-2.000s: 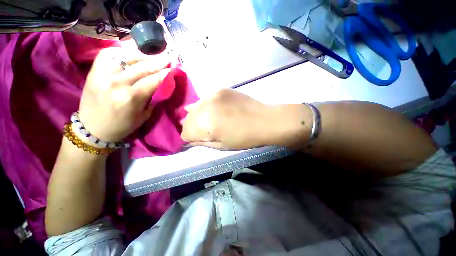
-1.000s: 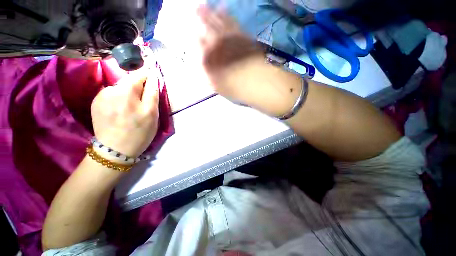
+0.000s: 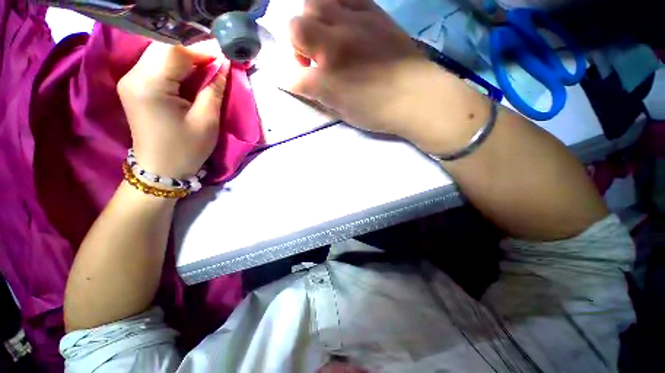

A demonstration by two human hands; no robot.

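Magenta fabric (image 3: 240,109) lies on the white machine table and heaps at the left. My left hand (image 3: 175,109) pinches its edge between thumb and fingers, just left of the grey knob (image 3: 237,36) on the sewing machine head (image 3: 146,16). My right hand (image 3: 357,65) is over the table right of the knob, its fingers curled and apart from the fabric. A thin dark line shows under its fingertips; whether it holds something or this is shadow, I cannot tell. The needle area is hidden by glare and the knob.
Thread snips (image 3: 481,86) lie partly hidden behind my right wrist. Blue-handled scissors (image 3: 536,69) lie to their right, near pale blue scraps (image 3: 452,29). The table's front edge (image 3: 321,239) carries a measuring tape. Dark and pale scraps lie at the right end.
Two seconds ago both hands were at the fabric. My right hand then moved away toward the pale blue scraps and is now lower, closer to the knob. My left hand still pinches the fabric.
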